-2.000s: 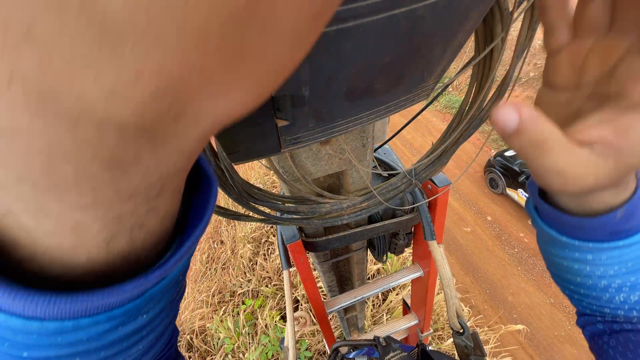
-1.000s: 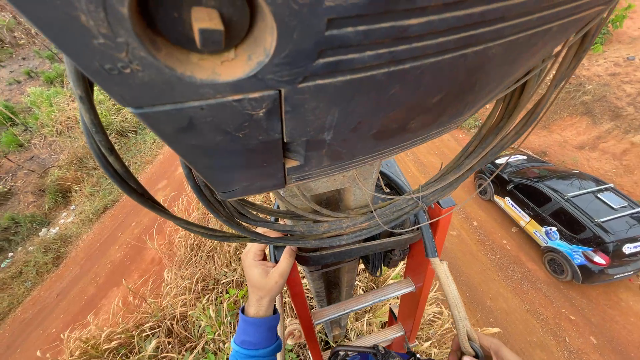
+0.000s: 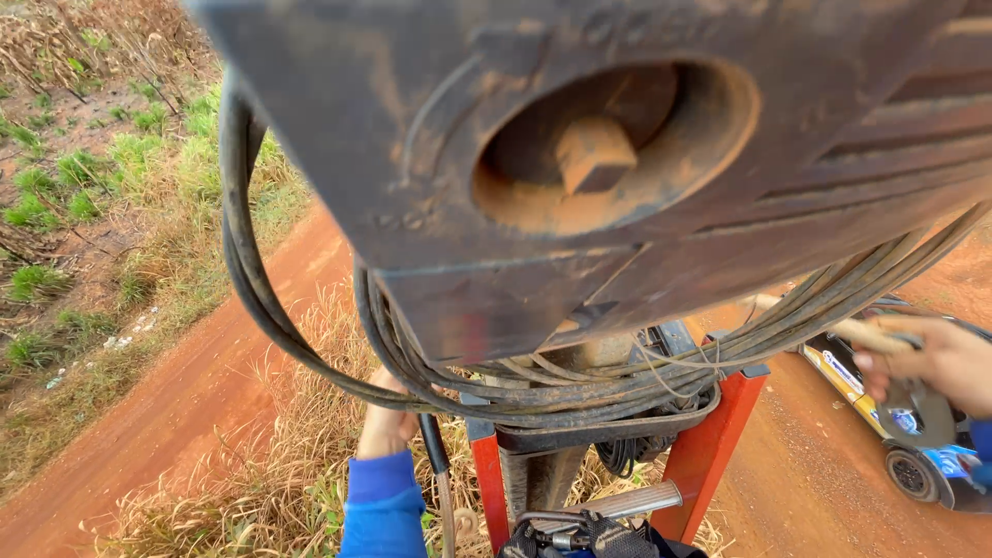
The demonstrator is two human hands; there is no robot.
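A dusty black plastic enclosure with a round recessed latch fills the upper view. Coils of black cable hang around and below it. My left hand is behind the left part of the coils, beside a rope with a black sleeve; the coils hide its fingers. On the right, my right hand grips a thick pale rope with a dark fitting, out beyond the coils. Below the coils stands the top of an orange ladder against a concrete pole.
A carabiner and black harness webbing lie at the bottom, over the ladder rungs. Far below are a red dirt road, dry grass and a parked black car at the right.
My right hand has risen from low beside the ladder out to the right with the rope. My left hand has gone behind the coils. The enclosure now fills more of the view.
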